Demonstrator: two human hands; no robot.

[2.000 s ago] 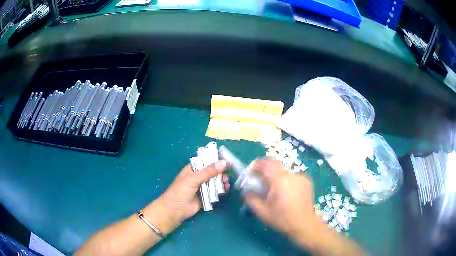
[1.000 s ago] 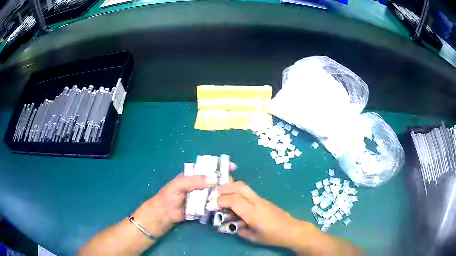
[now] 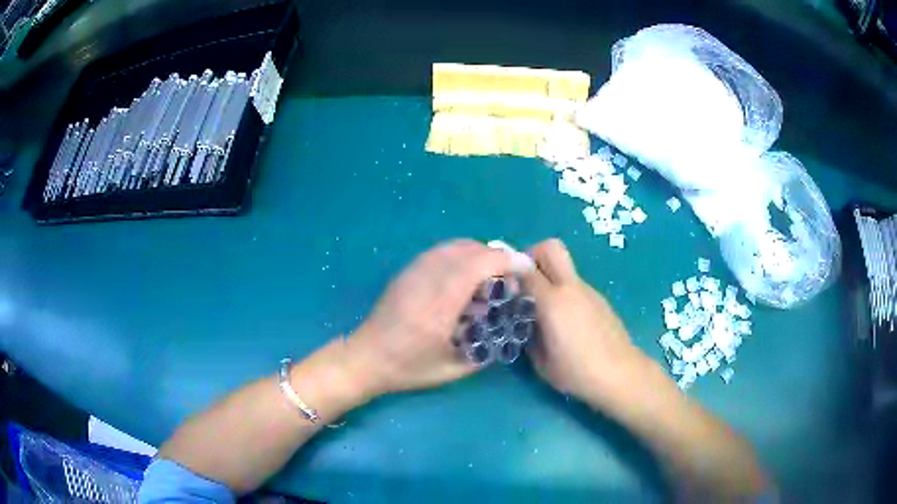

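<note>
A bundle of several short silver-grey outer tubes [image 3: 500,325] stands in front of me, its open dark round ends facing the camera. My left hand [image 3: 428,320] is closed around the bundle from the left. My right hand [image 3: 580,330] is against its right side, the fingers closed on it near the top. A white cover shows on a fingertip or thumb at the top, between the hands. The far ends of the tubes are hidden.
Black left tray [image 3: 148,212] of stemmed assemblies, upper left. Yellow ridged block [image 3: 507,108] at top centre. White square pieces [image 3: 703,325] in two piles, right. Clear bags [image 3: 787,236] behind them. Thin rods [image 3: 875,261] at the right edge. Bagged tubes [image 3: 89,482] at lower left.
The tubes, earlier lying across the left hand with some in the right, are now gathered in one bundle with open ends toward the camera. The hands have come together; the view has shifted.
</note>
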